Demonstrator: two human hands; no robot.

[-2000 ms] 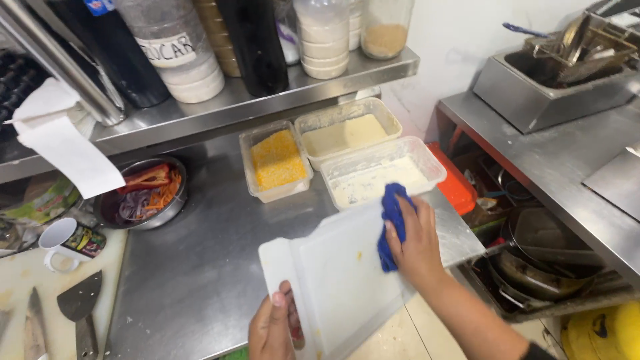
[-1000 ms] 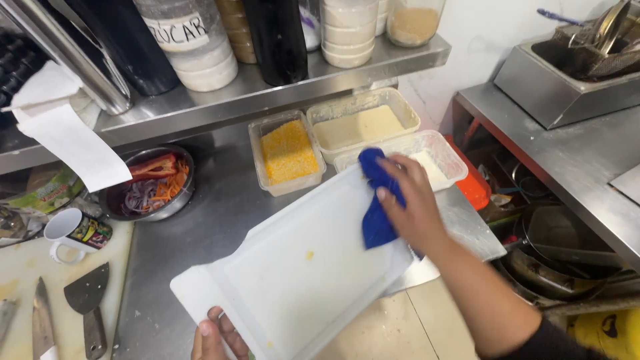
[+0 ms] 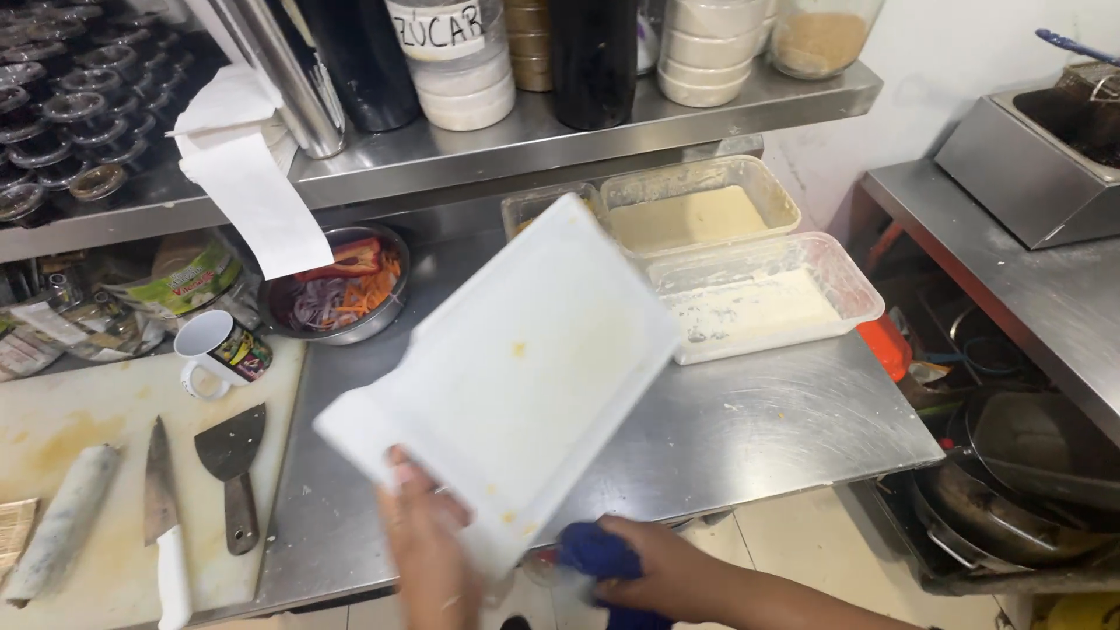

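Observation:
My left hand grips the near left end of a white plastic tray or board, held tilted above the steel counter. Small yellow bits stick to its face. Below the tray's near right edge, my right hand clutches a blue cloth, blurred by motion. Behind the tray, a container is mostly hidden. Next to it stand a plastic container of pale batter and one of white powder.
A steel bowl of cut vegetables, a mug, a knife and a scraper lie to the left, the last two on a cutting board. Jars stand on the steel shelf. Pans sit low at right.
My right hand has moved with the blue cloth from the tray's far right edge down to its near side. The tray has swung and now covers much of the container of yellow crumbs.

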